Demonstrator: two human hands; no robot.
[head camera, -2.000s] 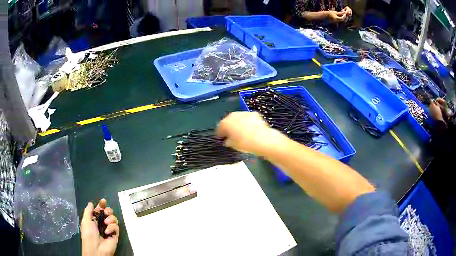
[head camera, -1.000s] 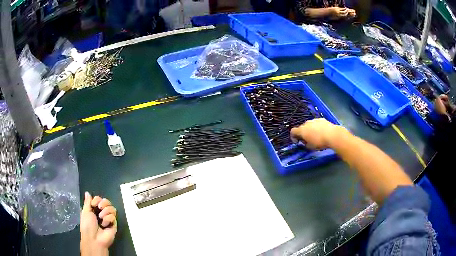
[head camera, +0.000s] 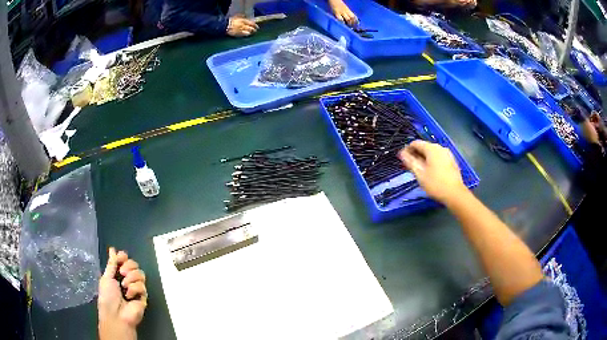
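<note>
My right hand (head camera: 429, 166) is over the near right part of the blue parts bin (head camera: 373, 207), which is full of black cables (head camera: 369, 133). Its fingertips are bent together; whether they hold a cable is too blurred to tell. My left hand (head camera: 124, 287) is at the lower left, beside the white sheet (head camera: 286, 279), with its fingers curled over small dark parts in the palm. A pile of black cables (head camera: 273, 178) with pale tips lies beyond the sheet. The grooved metal block (head camera: 213, 244) lies on the sheet's upper left.
A glue bottle (head camera: 145, 178) with a blue cap stands behind the block. A clear plastic bag (head camera: 63, 239) lies at left. A shallow blue tray (head camera: 246, 96) holds a bag of dark parts. Another person's hand (head camera: 343, 12) reaches into the far blue bin (head camera: 393, 46). An emptier blue bin (head camera: 489, 106) stands at right.
My right hand has moved from the cable pile to the blue bin, then lifted slightly within it. My left hand has closed more over its parts. Another person's arms have appeared at the far side.
</note>
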